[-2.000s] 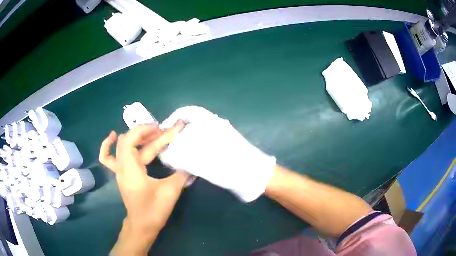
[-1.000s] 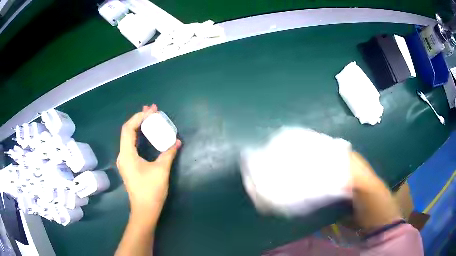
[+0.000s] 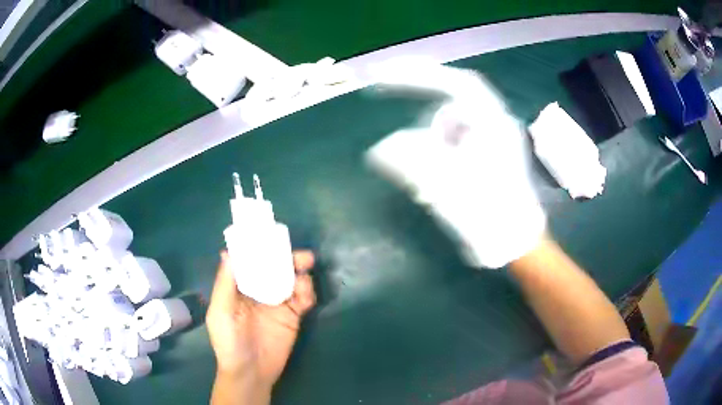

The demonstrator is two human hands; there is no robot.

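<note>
My bare left hand [image 3: 257, 340] holds a white charger [image 3: 261, 253] left of centre, palm up, with the two plug pins [image 3: 247, 187] pointing away from me. My right hand [image 3: 475, 166], in a white glove, is raised over the bench right of centre and is blurred. Its fingers reach up and to the left toward the side rail. White cloth seems bunched at the glove, but it blends with it, so I cannot tell what the hand grips.
A charger pile [image 3: 91, 304] lies at left. Chargers [image 3: 214, 77] rest by the guide bar [image 3: 237, 35]; another [image 3: 60, 126] is on the belt. White pieces [image 3: 293, 79] lie on the rail. At right are a white bundle [image 3: 568, 150], black box [image 3: 608, 95], blue bin [image 3: 682, 95] and swab [image 3: 683, 160].
My left hand has turned palm up, and the charger now shows its pins. My gloved right hand has moved away from the left one, then farther up the bench. Another charger shows on the belt.
</note>
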